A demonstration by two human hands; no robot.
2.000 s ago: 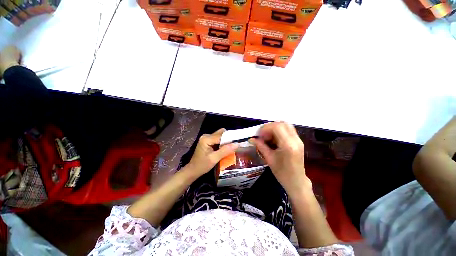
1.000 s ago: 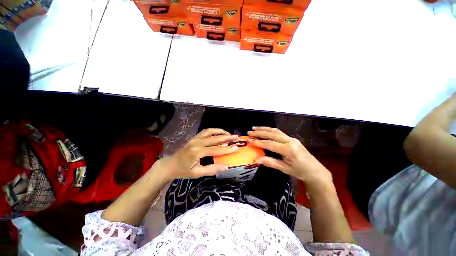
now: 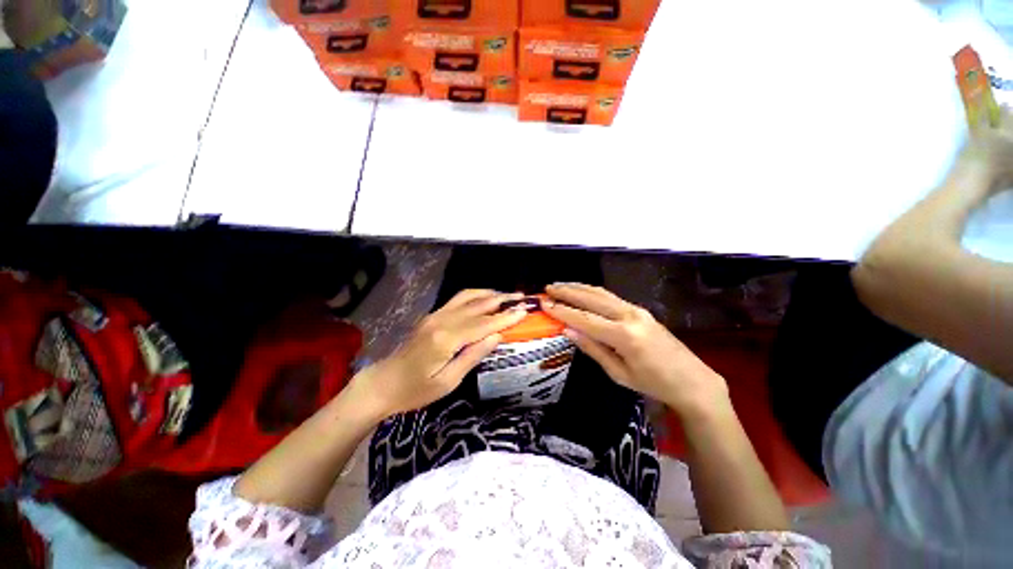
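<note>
A retail carton [image 3: 524, 376] stands on my lap, its orange top closed and its white printed panel facing me. A dark carry handle [image 3: 522, 303] shows on the top, partly under my fingers. My left hand [image 3: 444, 345] holds the carton from the left, with its fingers over the top. My right hand [image 3: 639, 339] holds it from the right, with its fingertips on the top near the handle. The carton's far side is hidden.
A stack of finished orange cartons [image 3: 461, 50] stands on the white table [image 3: 667, 183]. A neighbour's arm [image 3: 928, 250] reaches over the table at right, with an orange piece [image 3: 974, 83] at the hand. A red stool [image 3: 283, 389] and a red patterned bag [image 3: 100, 367] are at lower left.
The carton's white flap was up and held by both hands; it is now closed, orange side out. The carton has since tilted, showing more of its printed panel. The neighbour's arm has moved further over the table.
</note>
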